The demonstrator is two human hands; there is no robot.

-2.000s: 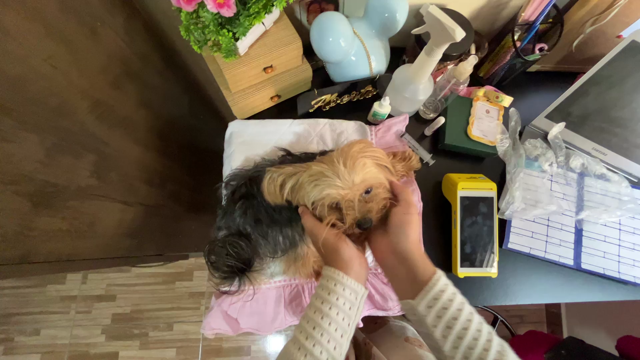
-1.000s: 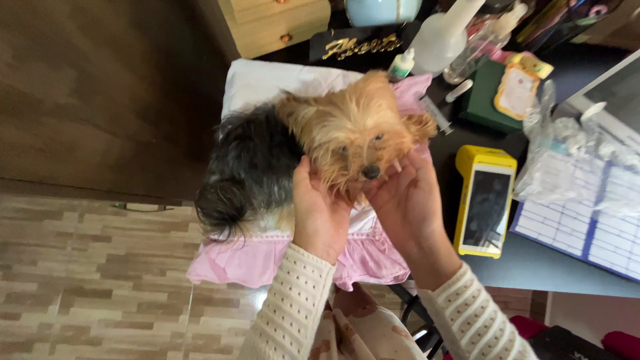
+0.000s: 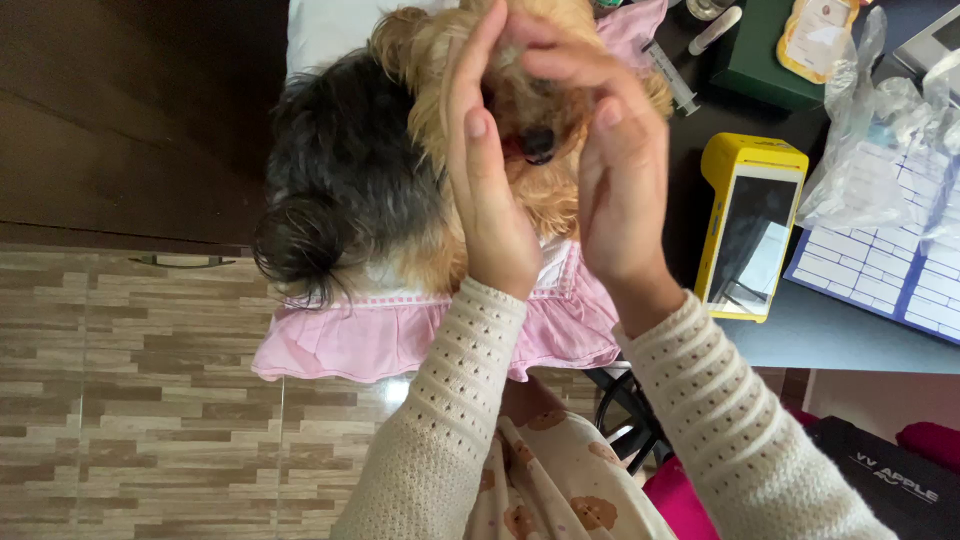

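Observation:
A small long-haired dog (image 3: 352, 142), dark on the back and tan on the head, lies on a white cloth with a pink ruffled edge (image 3: 345, 341). My left hand (image 3: 487, 172) is raised at one side of the dog's face, fingers extended. Opposite it, my right hand (image 3: 619, 150) curves over the other side, its fingertips near the top of the head. The dog's black nose (image 3: 537, 142) shows between the palms, while its eyes are mostly hidden. Neither hand grasps anything; whether they touch the fur cannot be told.
On the dark desk to the right are a yellow card terminal (image 3: 752, 225), a plastic syringe (image 3: 671, 79), a green box (image 3: 765, 56), a clear plastic bag (image 3: 862, 165) and a printed sheet (image 3: 862, 274). A dark wooden panel (image 3: 135, 120) stands at the left, above a tiled floor (image 3: 172, 420).
Both hands have moved from under the dog's chin and cheeks to the sides and front of its face. The view has moved closer.

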